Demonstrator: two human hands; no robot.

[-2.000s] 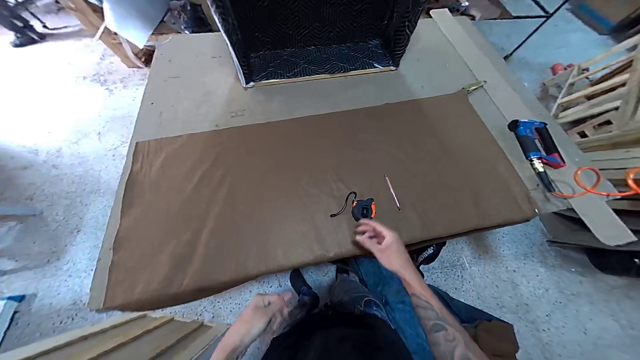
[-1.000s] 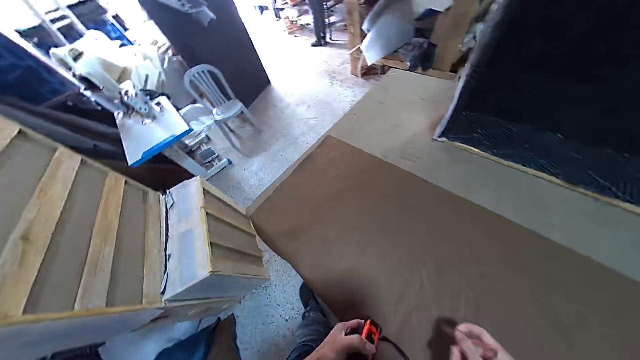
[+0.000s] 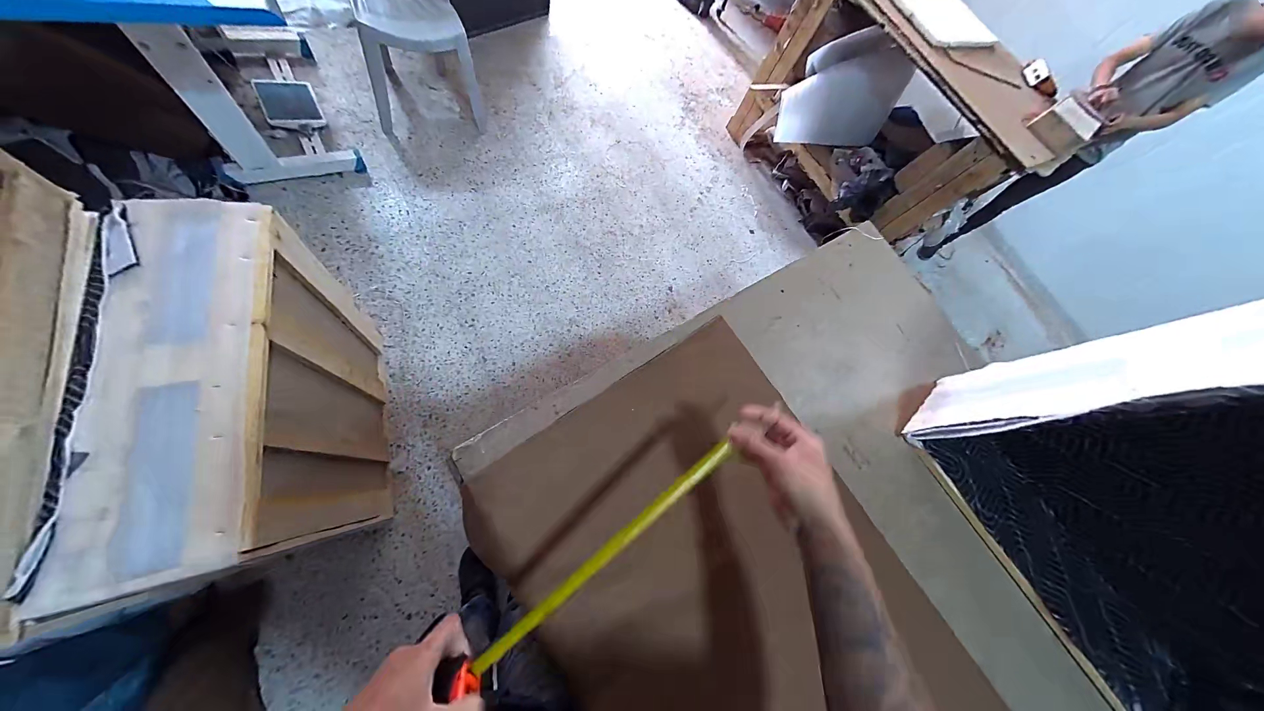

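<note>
My left hand (image 3: 425,671), at the bottom, grips the orange and black case of a tape measure (image 3: 462,681). From it the yellow blade (image 3: 607,553) runs up and right to my right hand (image 3: 780,449), whose fingers pinch its end. The blade is stretched above a brown fabric sheet (image 3: 632,444), and its shadow falls on the cloth. Under the fabric lies a pale board tabletop (image 3: 849,296), which shows along the far edge and the right side.
Left stands a wooden furniture frame (image 3: 326,395). A black-covered piece (image 3: 1106,523) sits on the tabletop at right. Behind are a plastic chair (image 3: 415,39) and a wooden workbench (image 3: 948,79), where another person (image 3: 1175,79) holds a small block.
The tape measure, lying on the fabric two seconds ago, was taken up by my left hand; its blade is now drawn out to my right hand. The view has swung toward the left end.
</note>
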